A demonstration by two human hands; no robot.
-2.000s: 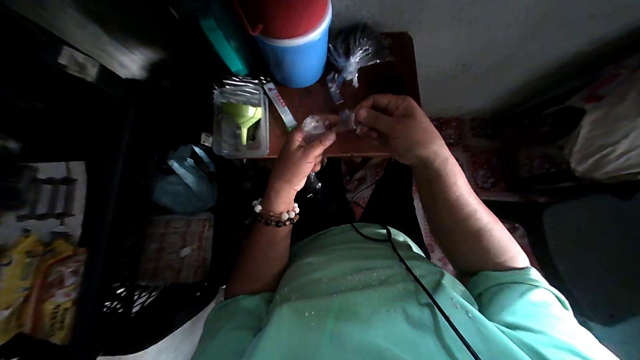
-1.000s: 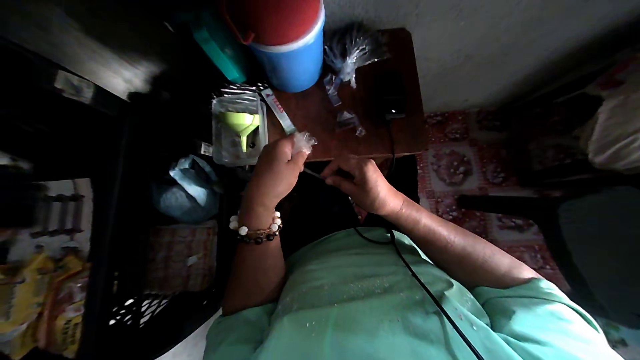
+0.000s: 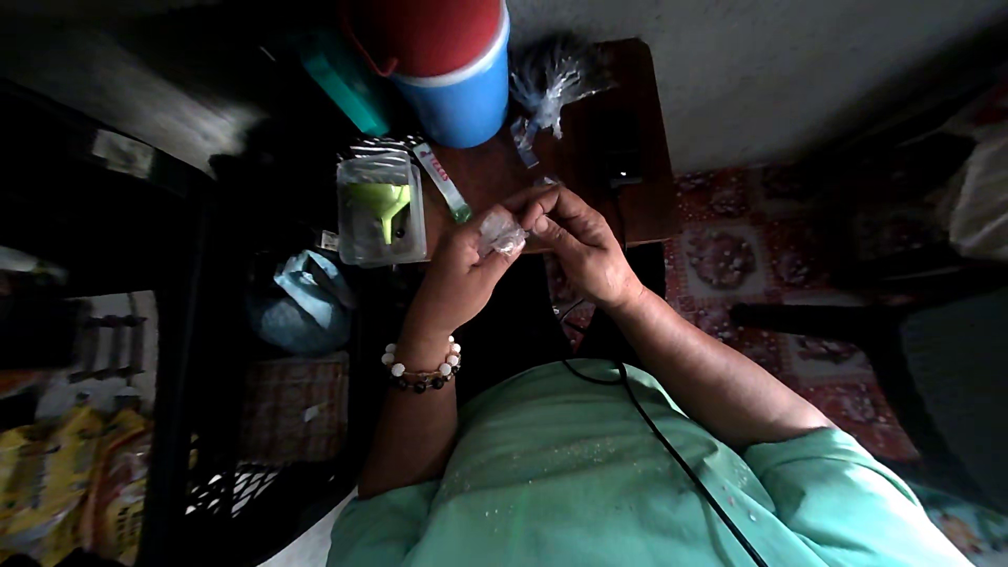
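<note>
My left hand (image 3: 465, 272), with bead bracelets at the wrist, is closed on a crumpled clear plastic bag (image 3: 502, 235) above the table's front edge. My right hand (image 3: 583, 244) is close beside it, thumb and forefinger pinched together at the bag's right side; whether something thin is between them cannot be told. Left of my hands a clear plastic container (image 3: 382, 250) holds a lime-green funnel (image 3: 382, 197). A white and green strip (image 3: 442, 181) with writing lies between the container and my left hand. Behind my hands is a bunch of clear plastic bags (image 3: 551, 90).
A blue bucket (image 3: 465, 106) with a red top stands at the back of the brown table (image 3: 650, 134), beside a teal plastic object (image 3: 342, 87). A small dark device (image 3: 622, 172) with a light lies at the right. A blue plastic bag (image 3: 303, 307) is at the lower left.
My right hand has moved up from below the table edge to beside my left hand. My left hand still holds the clear plastic.
</note>
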